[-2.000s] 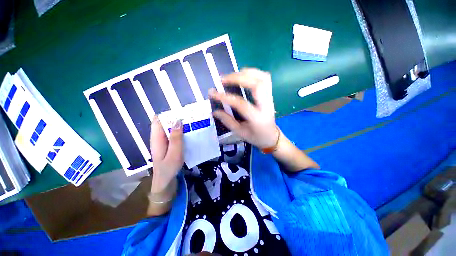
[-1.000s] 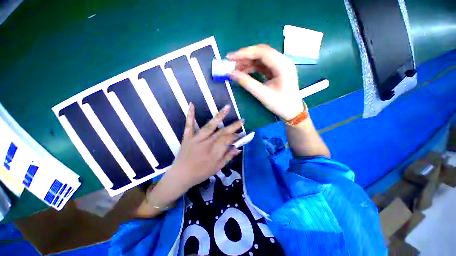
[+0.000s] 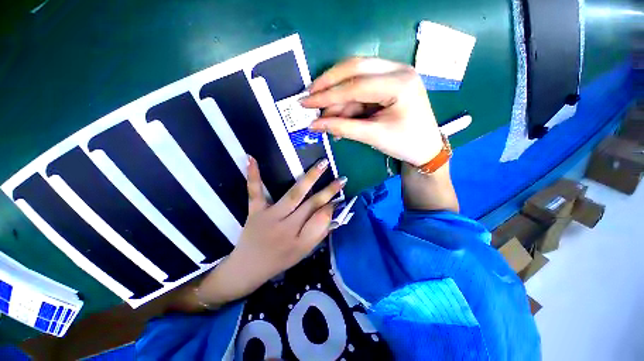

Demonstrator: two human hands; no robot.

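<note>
The die-cut sheet (image 3: 113, 176) lies flat with several black bars slanting across it. A small white label with a blue band (image 3: 300, 121) lies across the rightmost black bar. My right hand (image 3: 381, 109) pinches the label's right edge between thumb and fingers. My left hand (image 3: 286, 222) lies over the lower right of the sheet with fingers spread. A white piece (image 3: 343, 213) sticks out under its fingertips; whether the hand grips it or only covers it is hard to tell.
A white card with a blue edge (image 3: 444, 55) and a white stick (image 3: 456, 125) lie right. A black moulded panel (image 3: 552, 63) on foam (image 3: 519, 127) is farther right. A label sheet stack (image 3: 42, 300) is lower left. Cartons (image 3: 558, 204) stand beyond the bench.
The right hand has brought the label down from over the sheet's right edge onto the rightmost bar. The view has shifted, and the sheet appears larger. The left hand has stayed on the sheet.
</note>
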